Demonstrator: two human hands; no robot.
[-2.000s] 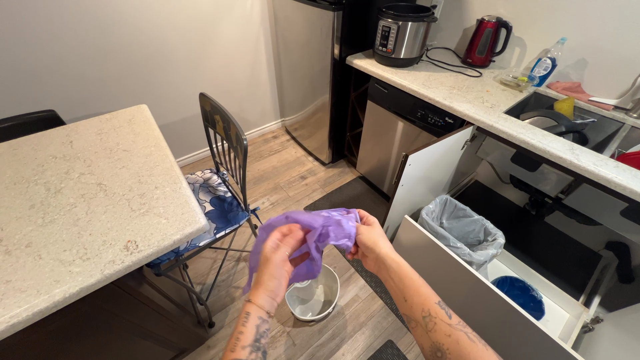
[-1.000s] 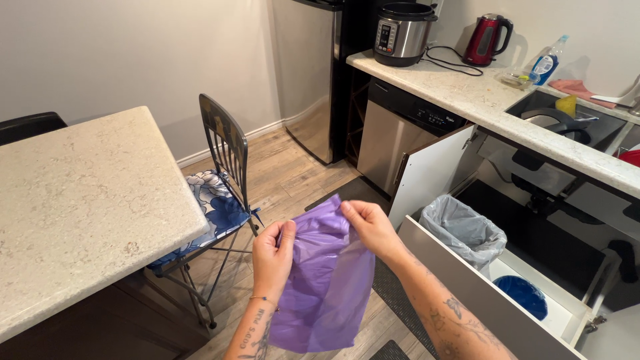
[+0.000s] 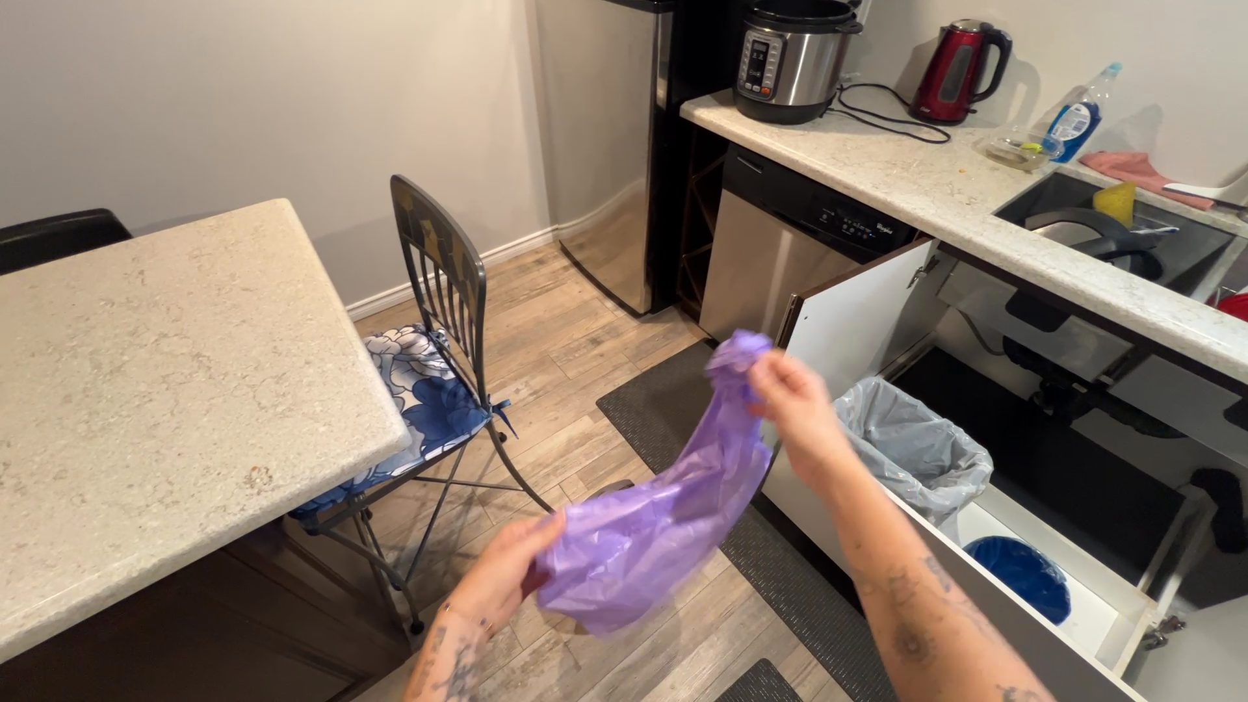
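A thin purple plastic bag [image 3: 658,526] stretches at a slant between my two hands, above the wood-look floor. My left hand [image 3: 502,570] holds its lower left part near the chair. Higher up and to the right, my right hand [image 3: 790,400] grips the gathered upper end, which bunches above the fingers. Both the bag and the right hand are slightly blurred. Right of my right hand, a bin with a grey liner [image 3: 912,448] stands in the pulled-out drawer, with a blue liner or container [image 3: 1019,577] beside it.
On the left are a stone-look table [image 3: 185,390] and a metal chair [image 3: 439,292] with a floral cushion. The white cabinet door [image 3: 858,322] stands open below the counter [image 3: 877,171], near the dishwasher [image 3: 770,253]. Dark mats [image 3: 673,419] lie on the floor.
The bag hung spread between both hands one second ago; now its top is gathered and it slants. My right hand has moved up and right, my left hand lower. The white bucket seen on the floor earlier no longer shows.
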